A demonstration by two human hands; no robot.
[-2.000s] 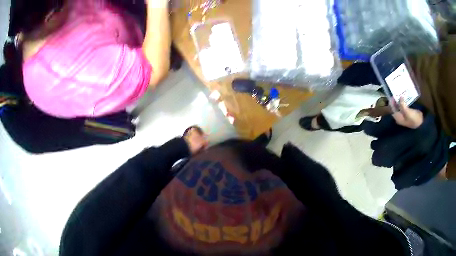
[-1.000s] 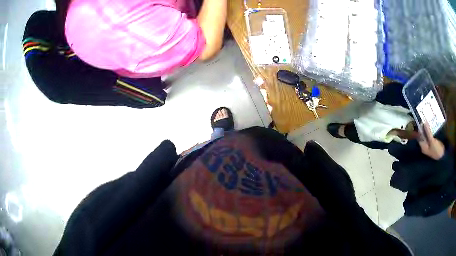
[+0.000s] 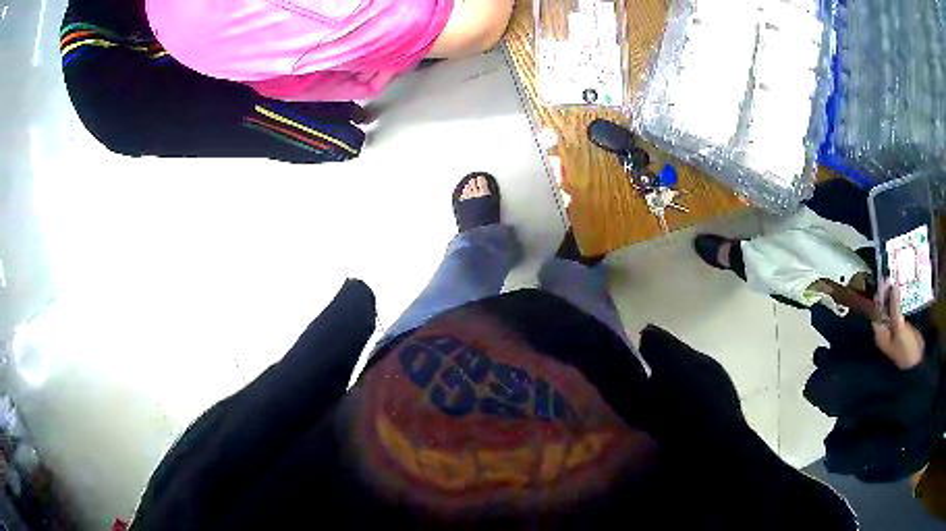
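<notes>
Neither of my hands shows; my open black jacket and dark printed shirt fill the bottom of the view. Nearest in front of me is the corner of a brown wooden table (image 3: 607,220). A clear plastic case (image 3: 582,64) with white printed labels, a black round mark and a small green dot lies on it. Beside it is a key bunch (image 3: 664,197) with a black oval fob (image 3: 610,135) and a blue tag. A clear bag of white packs (image 3: 732,93) lies to the right of these.
Greyish clear stacked goods (image 3: 890,88) with a blue edge are at the upper right. A person in pink (image 3: 311,36) sits at the upper left. Another person's hand (image 3: 898,337) at right holds a phone (image 3: 908,244) with a lit screen. My sandalled foot (image 3: 477,200) is on pale tiles.
The view has shifted, so the table and the seated person sit higher and more of my legs shows. The other person's phone screen now shows a red-outlined pattern.
</notes>
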